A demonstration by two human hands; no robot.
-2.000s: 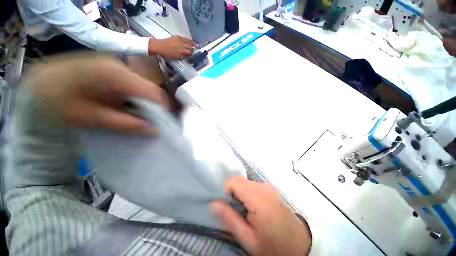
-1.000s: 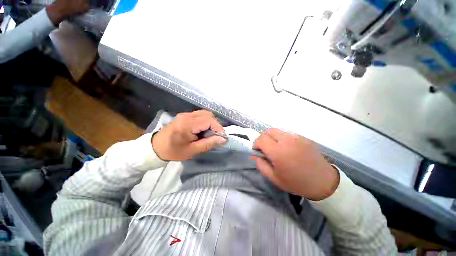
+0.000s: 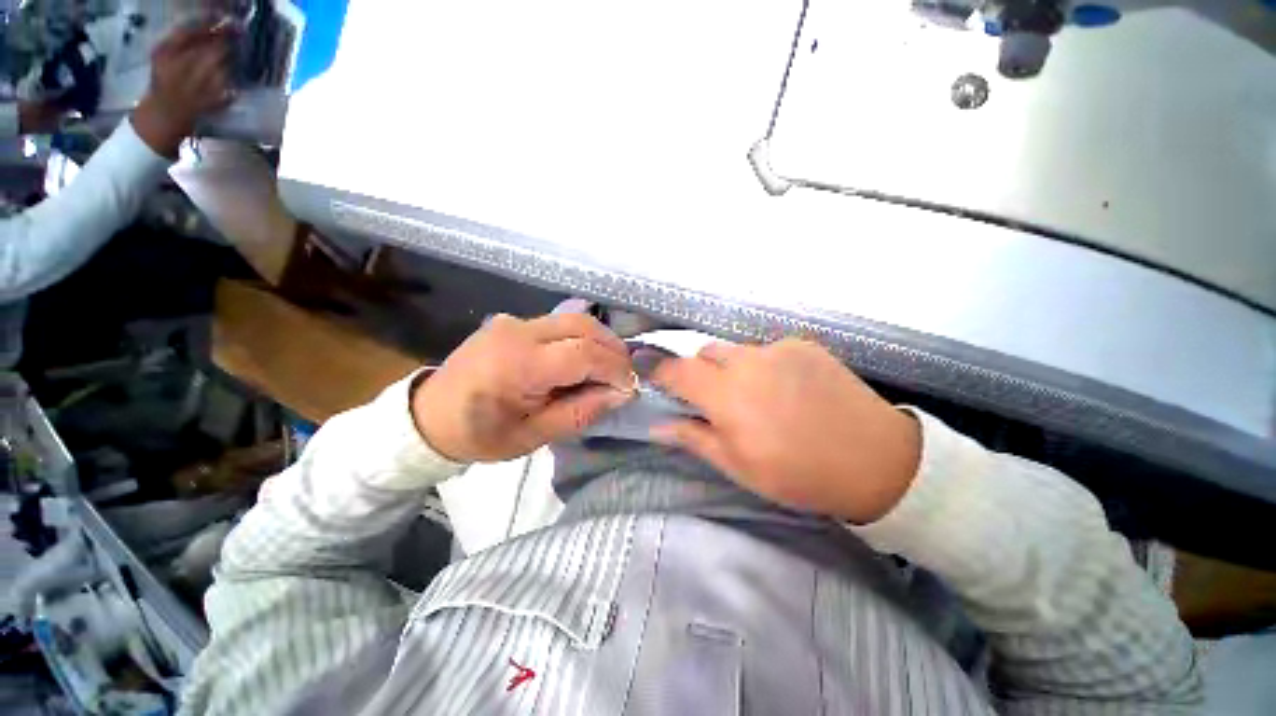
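Note:
A grey fabric panel (image 3: 630,455) lies over my lap, its upper edge pinched between both hands just in front of the table's front edge. My left hand (image 3: 525,388) grips this edge from the left, thumb and forefinger together. My right hand (image 3: 791,427) grips it from the right, its fingertips close to the left ones. A tiny pale bit, too small to name, shows at the left fingertips. A white fabric piece (image 3: 497,492) hangs below my left hand. The fabric under my fingers is hidden.
The white sewing table (image 3: 532,112) with its edge ruler (image 3: 560,273) lies just beyond my hands. Machine parts (image 3: 1026,53) show at the top right. Another person's hand (image 3: 189,73) is at the upper left. A wooden bench (image 3: 315,350) and a cluttered container (image 3: 105,588) are at the left.
My hands came down from a blurred, spread hold on the grey panel to its edge at my lap, and the fingertips have since moved closer together. The view has tilted down.

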